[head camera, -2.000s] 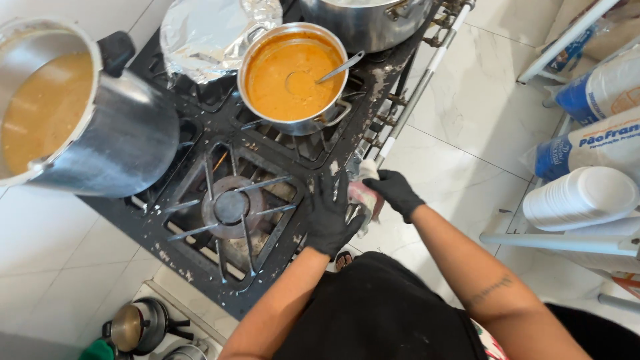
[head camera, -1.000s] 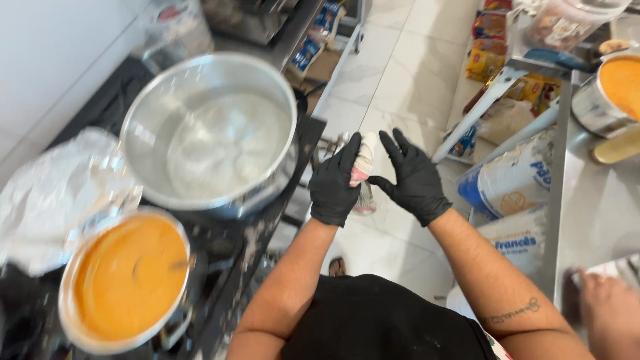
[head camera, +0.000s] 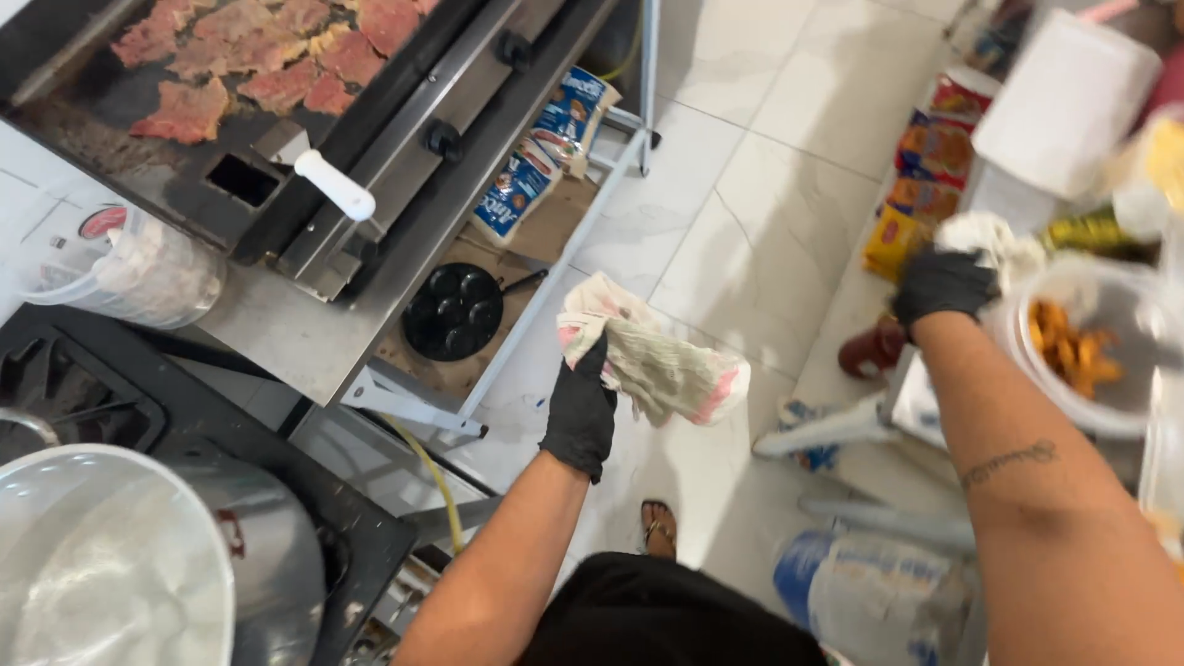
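My left hand point(head camera: 581, 407), in a black glove, grips a whitish cloth with pink patches point(head camera: 661, 356) that hangs out to the right over the floor. My right hand point(head camera: 945, 282), also black-gloved, reaches to the right side and touches a second white cloth point(head camera: 988, 242). Its fingers are partly hidden and blurred, so its hold is unclear. Beside that hand stands a clear plastic tub point(head camera: 1142, 356) with orange pieces in it. At the upper left, slices of meat point(head camera: 277, 55) lie on a flat griddle point(head camera: 102, 102), with a white-handled scraper point(head camera: 335, 185) at its front edge.
A large metal pot point(head camera: 268, 555) stands on the black stove point(head camera: 370, 518) at lower left. A plastic bucket point(head camera: 176, 277) sits beside the griddle. Below it, a shelf holds a black pan with round hollows point(head camera: 453, 312) and blue packets point(head camera: 518, 190). A white container point(head camera: 1064, 102) is at upper right.
My hands, close together at the cloth before, are now far apart. The right one has moved out to the right, while the left keeps the cloth. The view has swung to the griddle.
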